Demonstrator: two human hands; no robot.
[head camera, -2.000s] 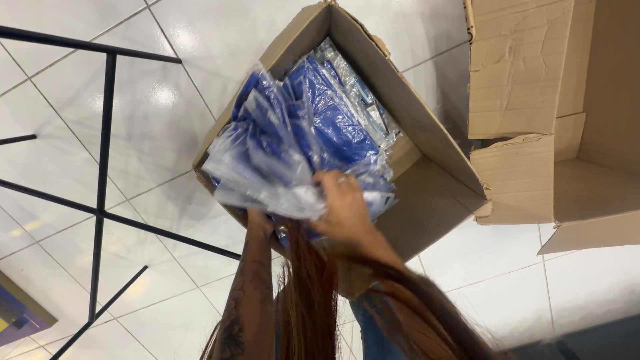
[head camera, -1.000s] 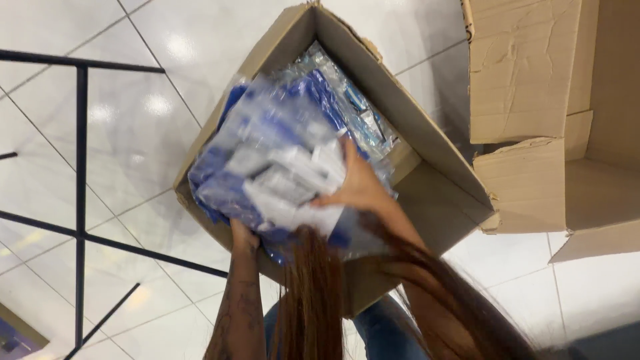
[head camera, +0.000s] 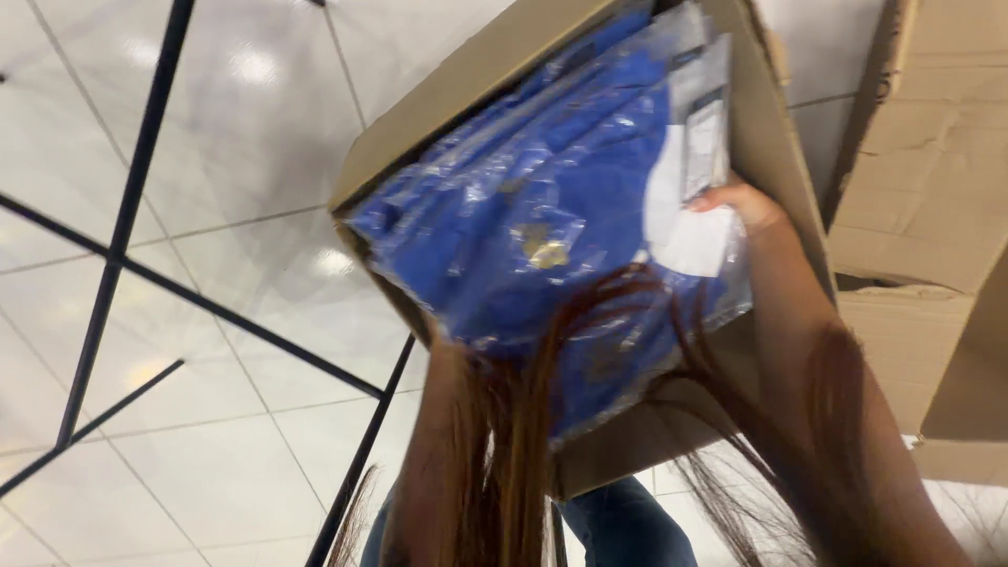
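Note:
Blue folded garments in clear plastic bags lie stacked in and over an open cardboard box. Gold-coloured marks and a white panel show through the top bag. At the right side of the stack, my right hand grips the bags' edge, thumb over the white part. My left hand is at the lower left edge of the bags; hair and blur hide its fingers, so its hold cannot be made out. Long hair hangs over the lower part of the stack.
A second open cardboard box stands at the right, its flaps folded out. Thin black metal bars cross above the tiled floor at the left. My knees in blue jeans are below the box.
The bagged garments, bunched and tilted in my hands before, now lie flatter across the box with a broad blue face up. The view has come closer to the box.

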